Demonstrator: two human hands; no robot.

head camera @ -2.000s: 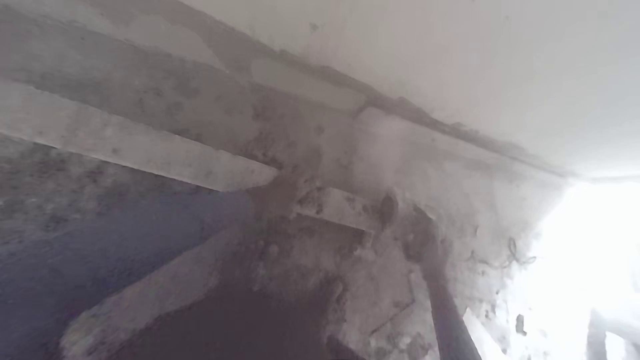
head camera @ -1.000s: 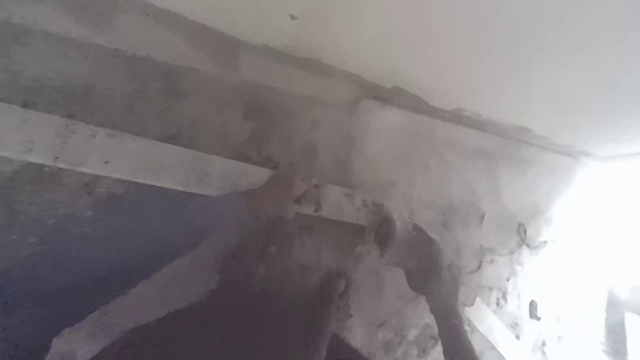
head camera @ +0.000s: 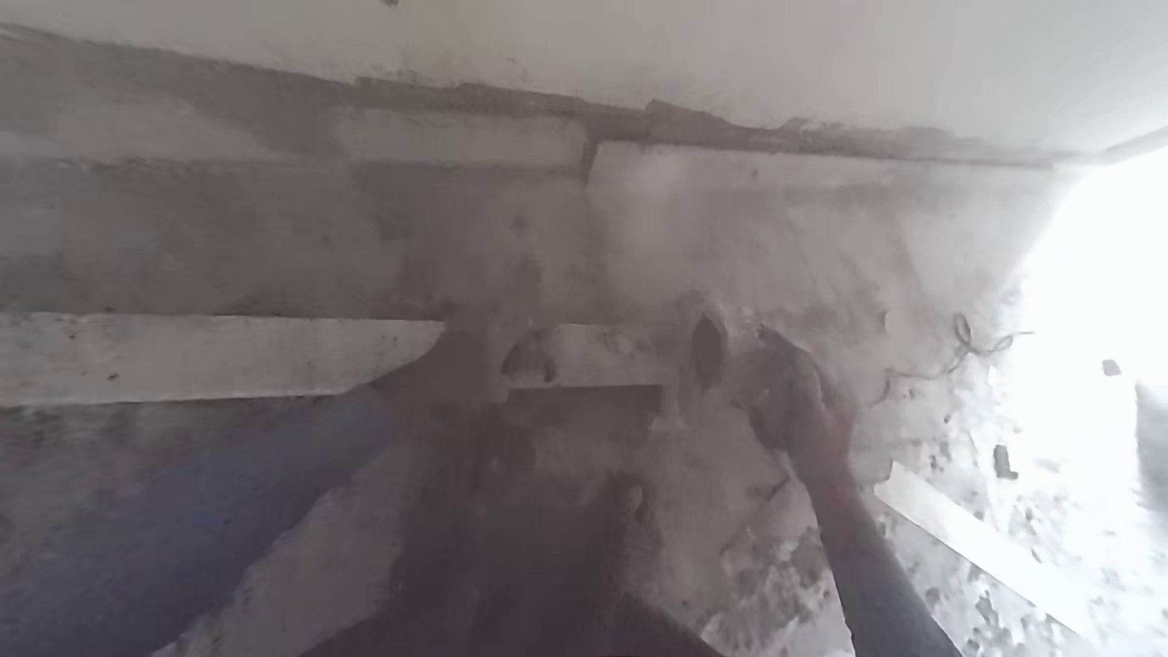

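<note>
A long pale straight bar (head camera: 219,359), perhaps a plasterer's straightedge, lies level across a rough plastered wall (head camera: 493,228). Near the bar's middle, my left hand (head camera: 465,360) is shut on it, its fingers blurred by haze. Toward the right, my right hand (head camera: 789,392) is beside the bar's right end, next to a dark oval hole (head camera: 707,342); haze hides whether its fingers grip anything. Both forearms reach up from the bottom of the view.
Above the wall runs a smooth pale ceiling (head camera: 639,46) with a rough dark joint. A curled wire (head camera: 967,347) sticks out at the right, near bright light. A pale strip (head camera: 985,547) slants at the lower right, and the floor there has scattered debris.
The view has tilted, so the bar and ceiling joint appear more level. Both hands stay at about the same places along the bar.
</note>
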